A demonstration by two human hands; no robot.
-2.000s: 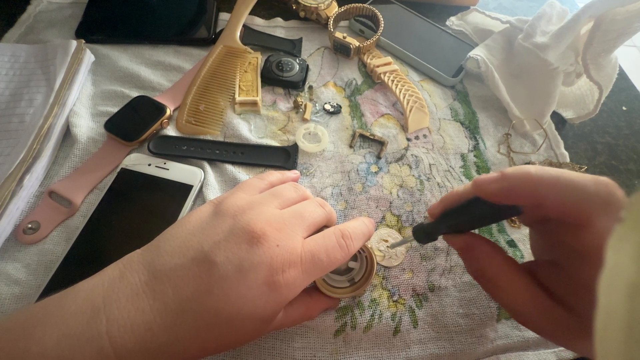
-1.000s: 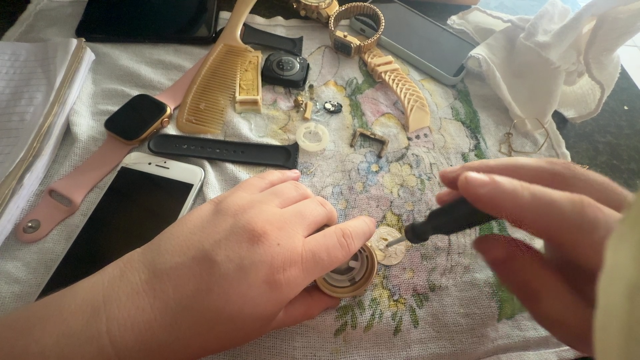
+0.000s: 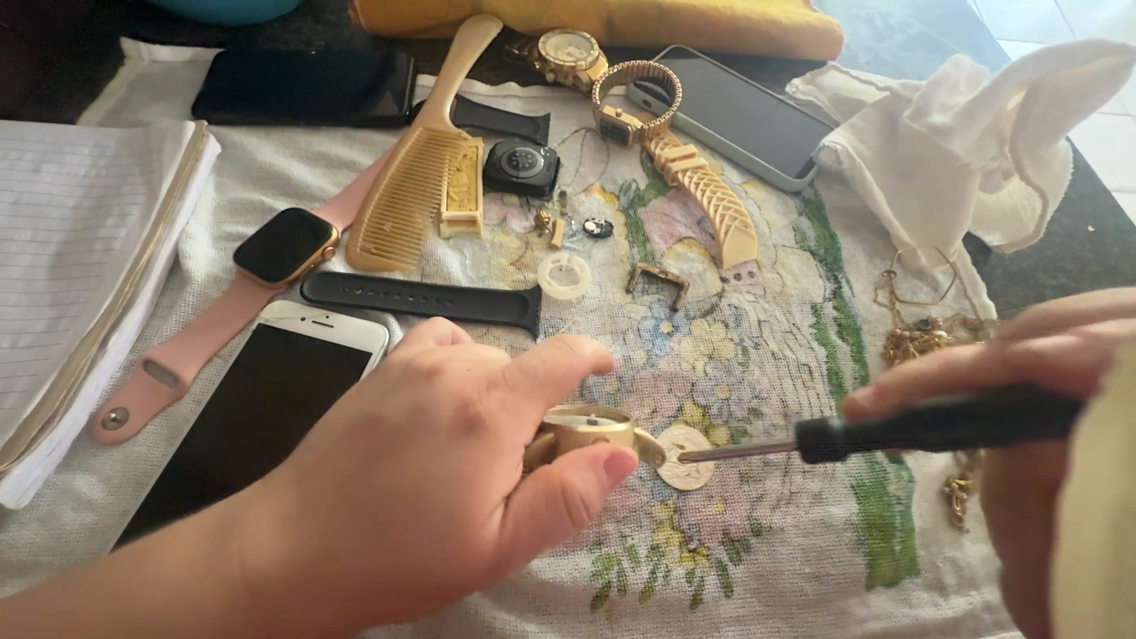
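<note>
My left hand (image 3: 444,461) holds a gold-toned watch case (image 3: 593,428) between thumb and fingers, low on the painted cloth (image 3: 763,568). A lug of the case sits against a round, pale coin-like disc (image 3: 684,456). In my right hand (image 3: 1038,373) is a screwdriver with a black handle (image 3: 941,426); its metal tip lies over the disc, close to the lug. Whether the tip touches either cannot be told. Beyond the hands are a white plastic ring (image 3: 564,276), a bent metal piece (image 3: 658,282) and small loose watch parts (image 3: 556,227).
A white phone (image 3: 257,426), a smartwatch with pink strap (image 3: 286,246), a black strap (image 3: 426,297) and a comb (image 3: 399,195) lie left. Gold watches (image 3: 568,53), a grey phone (image 3: 745,120) and a yellow cloth (image 3: 621,25) are behind. Gold chains (image 3: 927,337) lie right, by an open notebook's opposite side.
The watch case in my left hand has been tilted, with its side and a lug now in sight. My left fingers have shifted. The right hand has closed around the screwdriver handle.
</note>
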